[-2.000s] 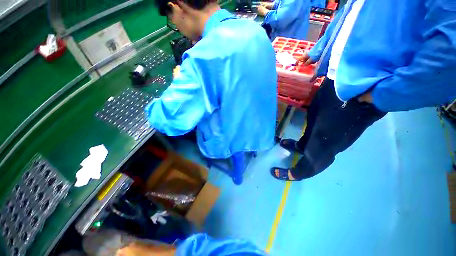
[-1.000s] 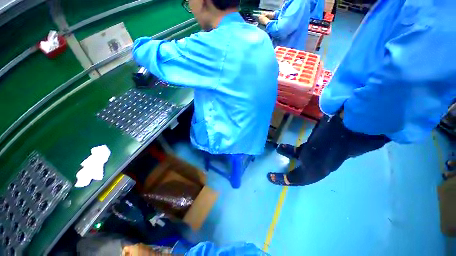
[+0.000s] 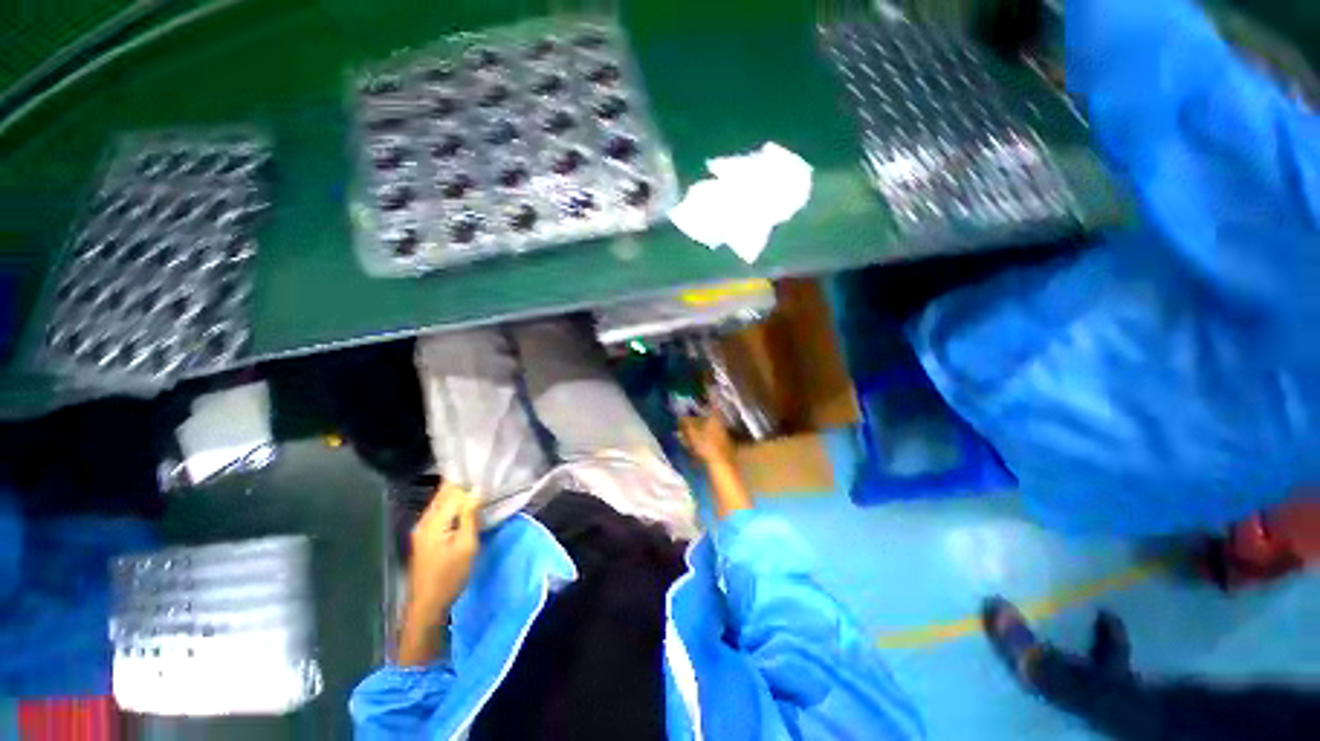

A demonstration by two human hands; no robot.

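Observation:
My left hand (image 3: 446, 528) rests on my thigh with its fingers curled; whether it holds anything cannot be told. My right hand (image 3: 707, 437) is low beside my right leg, below the bench, at a dark, blurred object; its grip is unclear. A clear lens tray (image 3: 507, 177) with rows of dark round lens assemblies lies on the green bench (image 3: 738, 87) in front of me. A crumpled white wipe (image 3: 746, 200) lies just right of that tray. A second clear tray (image 3: 159, 261) with dark round parts lies at the left.
A small-parts tray (image 3: 963, 138) lies right on the bench, near a neighbour in a blue smock (image 3: 1071, 391). Under the bench are a box with a yellow strip (image 3: 688, 316) and a cardboard box (image 3: 814, 355). A blue stool (image 3: 934, 471) stands right. Pale stacked trays (image 3: 214, 630) are lower left.
The view has swung left and down onto the bench front and my lap. Both my hands now show. The standing person is mostly out of view; only dark legs and feet show at lower right.

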